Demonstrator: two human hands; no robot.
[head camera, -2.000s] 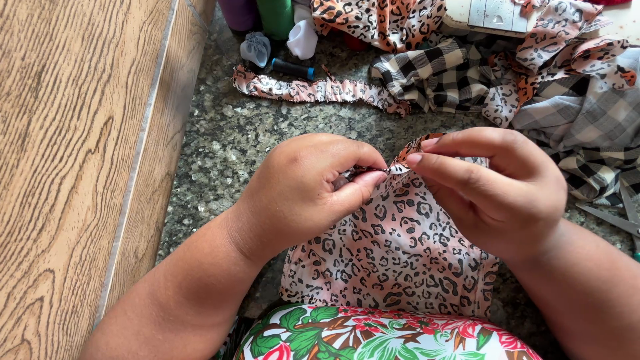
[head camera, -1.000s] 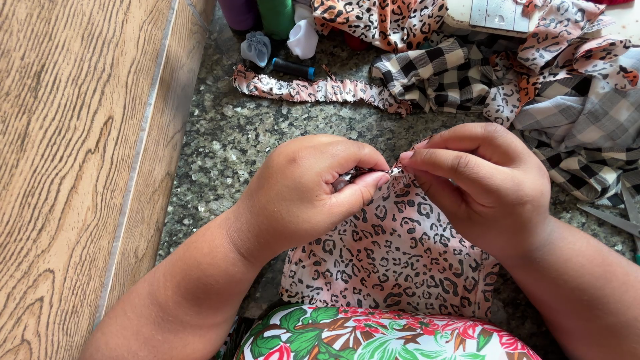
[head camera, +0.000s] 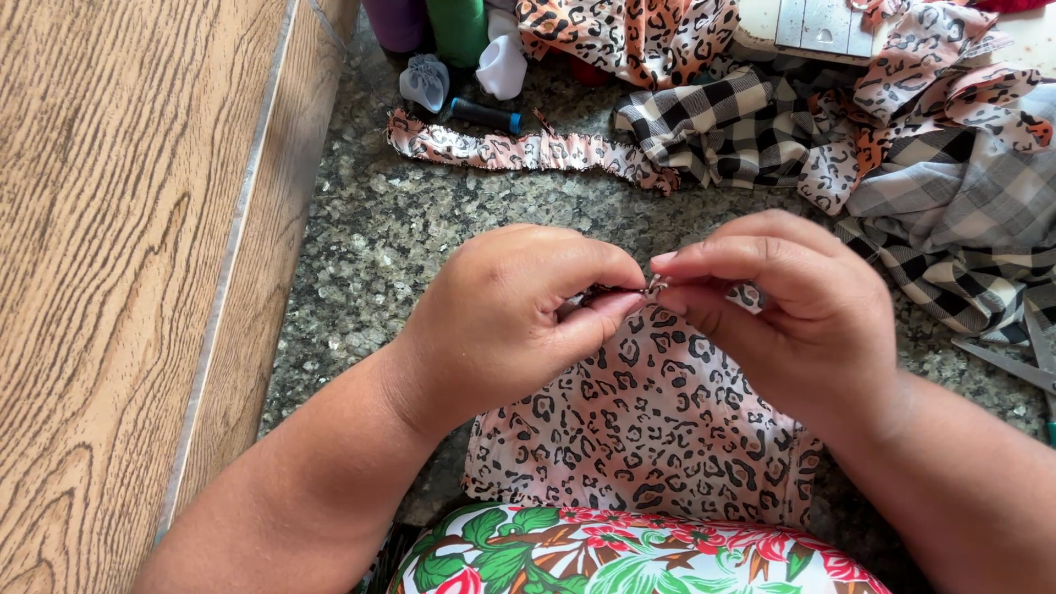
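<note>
A pink leopard-print fabric piece (head camera: 635, 421) hangs down from my fingers over the granite top toward my floral clothing. My left hand (head camera: 528, 313) pinches its upper edge between thumb and forefinger. Close beside it, my right hand (head camera: 775, 313) has thumb and fingertips at the same edge, around a small twisted bit of the cloth. The fingertips of both hands almost meet. Beyond them lies a gathered leopard-print strip (head camera: 528, 153), its right end against black-and-white checked fabric (head camera: 734, 124).
Scissors (head camera: 1011, 363) lie at the right edge. At the back are a black-and-blue spool (head camera: 485, 115), green (head camera: 458, 29) and purple (head camera: 396, 23) thread cones, more leopard-print cloth (head camera: 635, 37) and part of a sewing machine's metal plate (head camera: 825, 25). A wood-grain surface (head camera: 124, 247) borders the left.
My right hand's fingers have drawn in toward my left fingertips, and the orange fold of cloth seen between them two seconds ago is now mostly hidden. My left hand has stayed in place.
</note>
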